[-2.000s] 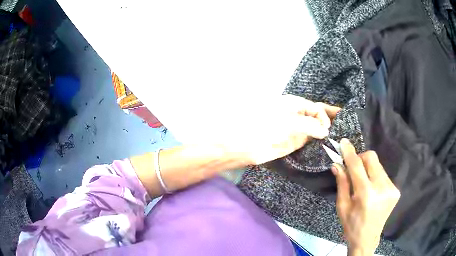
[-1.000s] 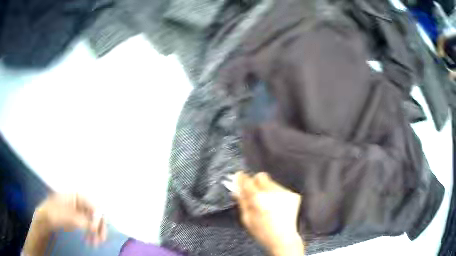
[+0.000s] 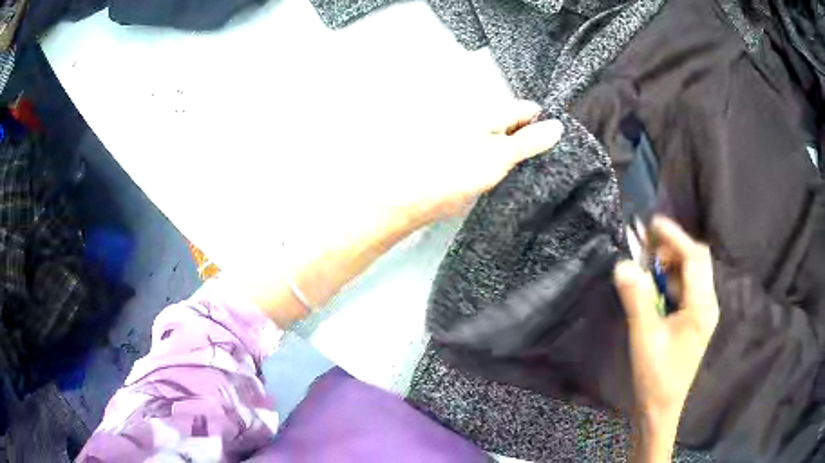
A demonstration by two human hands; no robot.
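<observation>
The jacket in work lies at the centre and right, with speckled grey tweed (image 3: 534, 208) and dark brown-black lining (image 3: 724, 136). My left hand (image 3: 529, 134) pinches the tweed edge between thumb and fingers near the top of the curved tweed piece. My right hand (image 3: 674, 298) holds small thread snips (image 3: 637, 240), blades pointing up, over the lining just right of the curved seam. A bluish-black small label or tab (image 3: 641, 172) lies on the lining just above the blades. The lower part of the curved piece is folded up, its dark underside showing.
The white table (image 3: 271, 118) has a dark cloth bundle (image 3: 181, 11) at its far edge. More tweed (image 3: 357, 9) lies at the far side. Dark plaid garments (image 3: 36, 244) are beyond the table at the left, with an orange patterned item (image 3: 204, 260) by the table's left edge.
My left hand, away from the cloth one second ago, now grips the tweed edge, higher than two seconds ago. The tweed's lower part is lifted and folded. The snips are still in my right hand.
</observation>
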